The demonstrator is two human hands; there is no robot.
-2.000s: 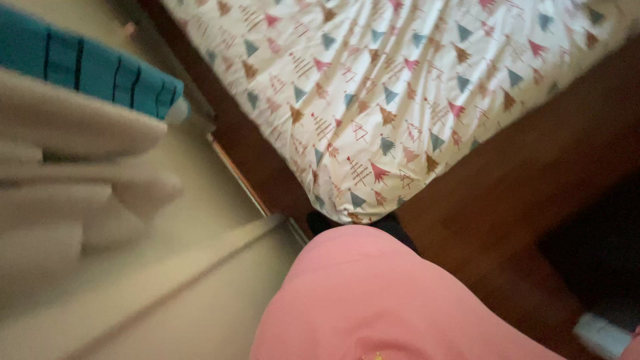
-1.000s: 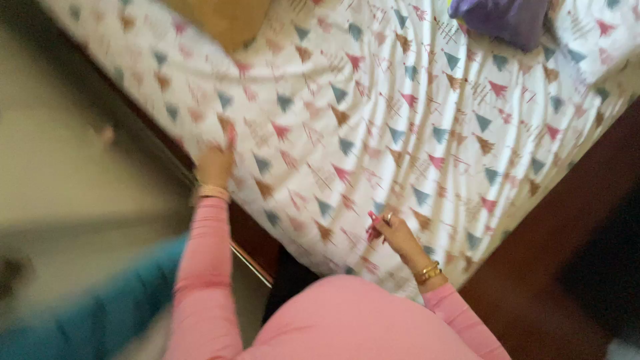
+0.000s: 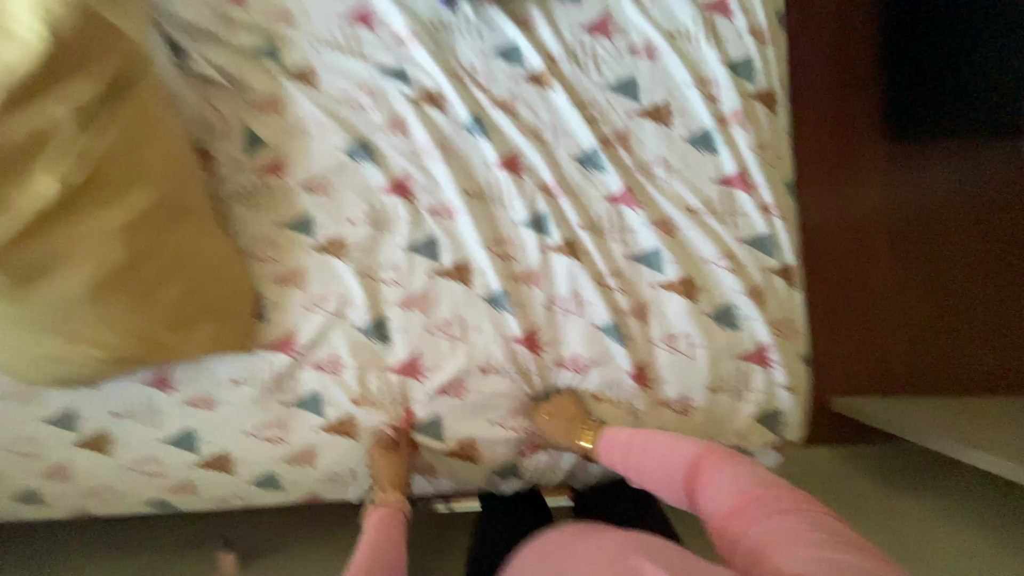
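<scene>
A white bedsheet (image 3: 448,320) printed with pink, grey and brown trees covers the mattress and lies in long folds. At its near edge my left hand (image 3: 392,460) rests on the cloth, fingers pointing away from me. To the right, my right hand (image 3: 564,420), with gold bangles at the wrist, is on the sheet close to the same edge. Blur hides whether either hand pinches the fabric. A mustard-yellow cushion or pillow (image 3: 136,240) lies on the sheet at the left.
Dark reddish-brown wood (image 3: 872,240) borders the bed on the right, with a black surface (image 3: 952,72) beyond it. Below the bed's near edge are my legs in black (image 3: 512,532) and a grey-beige floor (image 3: 808,512).
The view has turned and moved considerably. My right hand, raised with bent fingers one second ago, is now down on the sheet near its edge. My left hand is also on the sheet.
</scene>
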